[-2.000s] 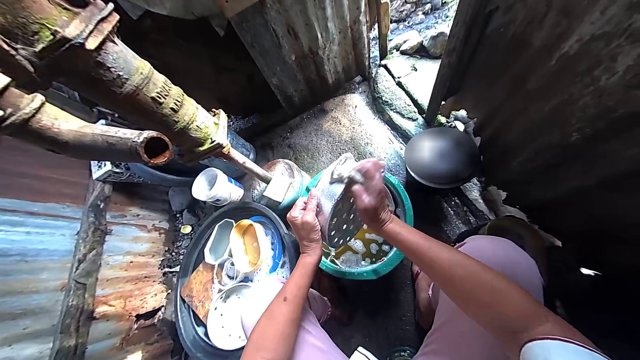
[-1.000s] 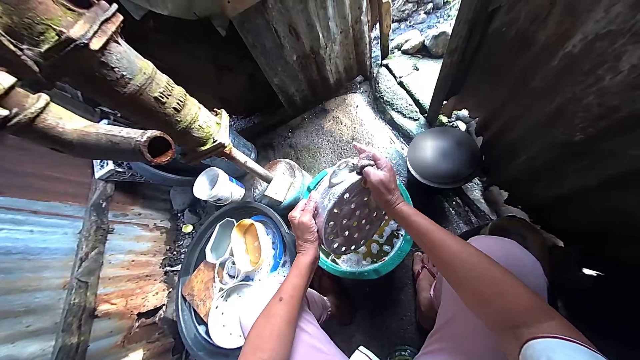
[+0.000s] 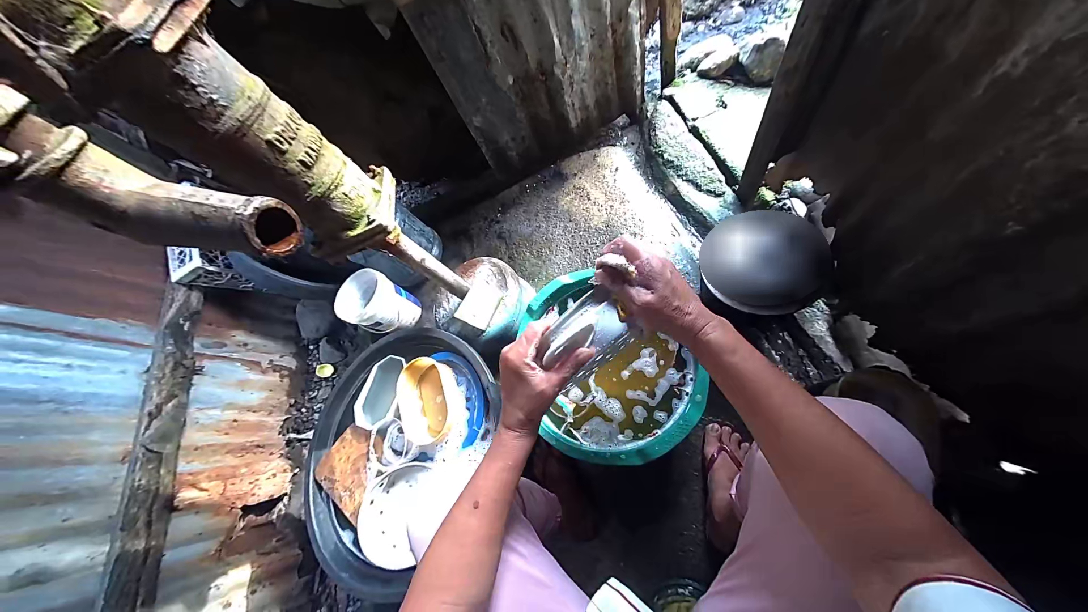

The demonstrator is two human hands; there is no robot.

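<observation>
Over a green plastic basin [image 3: 699, 399] of soapy, yellowish water, a perforated metal strainer [image 3: 586, 331] is held up on its side. My left hand [image 3: 537, 370] grips its near left edge, thumb on the metal. My right hand [image 3: 650, 289] is at the upper right of the strainer, with a pale, soapy scrubbing pad [image 3: 614, 265] in its fingers. Whether some right fingers also hold the rim is hidden. White suds [image 3: 608, 406] float on the water.
At left, a dark tub [image 3: 319, 527] holds dishes, a yellow-and-white container [image 3: 425, 399] and a brown board [image 3: 344, 472]. A white bucket [image 3: 374, 302] stands behind it. A round dark pan [image 3: 765, 262] lies right of the basin. A bamboo pipe [image 3: 170, 204] juts in from upper left.
The strainer has turned from showing its broad holed face to a narrower, edge-on view. My right hand, with the pad, has moved along the strainer's upper part.
</observation>
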